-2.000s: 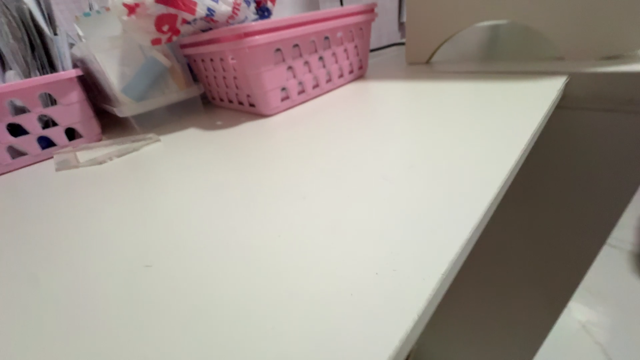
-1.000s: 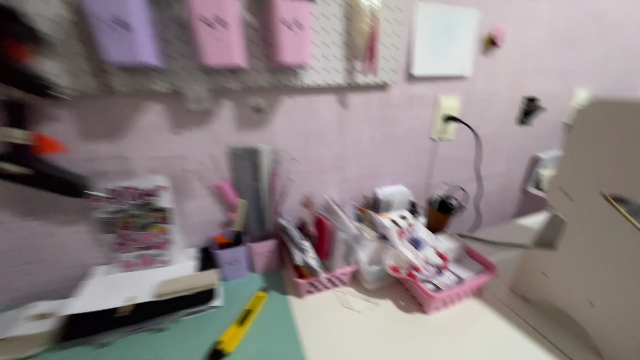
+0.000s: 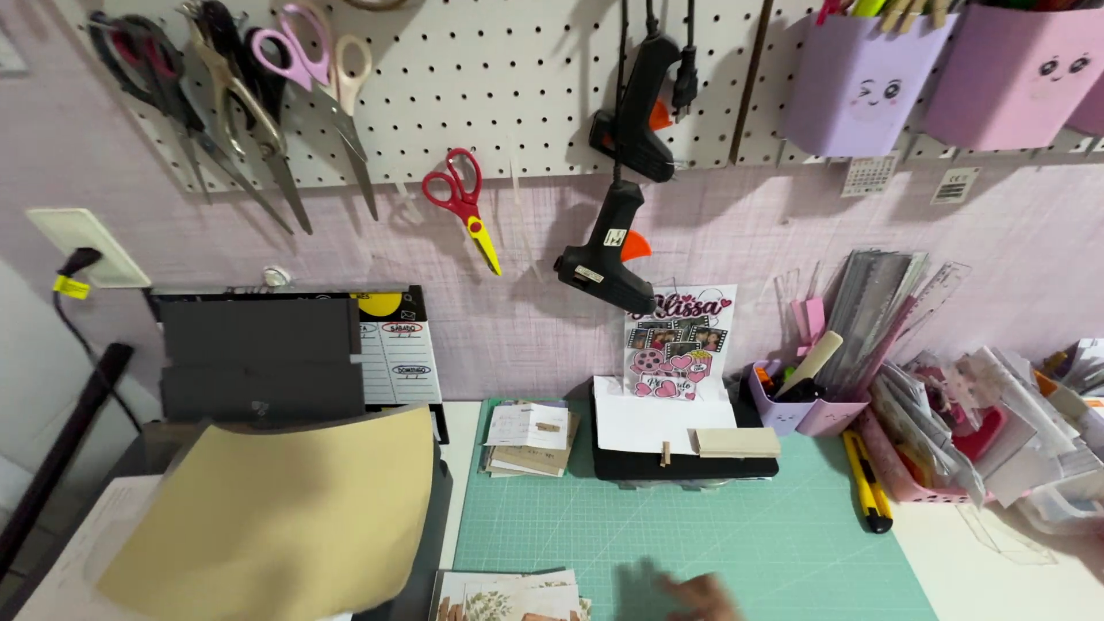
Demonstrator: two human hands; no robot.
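My right hand [image 3: 700, 597] is at the bottom edge, blurred and partly cut off, above the green cutting mat [image 3: 768, 535]; its fingers point left, and whether it holds anything cannot be told. To its left lies a pile of printed cards [image 3: 517, 593] with leaf pictures, cut off by the frame. My left hand is not in view. Further back on the mat are a stack of small papers [image 3: 530, 438] and a black tray-like object [image 3: 686, 467] bearing white paper and a beige strip [image 3: 737, 442]. A yellow and black utility knife [image 3: 865, 483] lies at the mat's right side.
A black printer-like machine [image 3: 435, 526] at left bears a tan sheet [image 3: 285, 509]. Scissors [image 3: 461, 203] and glue guns [image 3: 608, 250] hang above, some from a pegboard [image 3: 483, 86]. Pen holders [image 3: 776, 410] and a pink basket [image 3: 927, 493] of packets stand at right.
The view has swung left to the pegboard tools and the machine. A hand now shows at the bottom edge; none was visible in the earlier frames.
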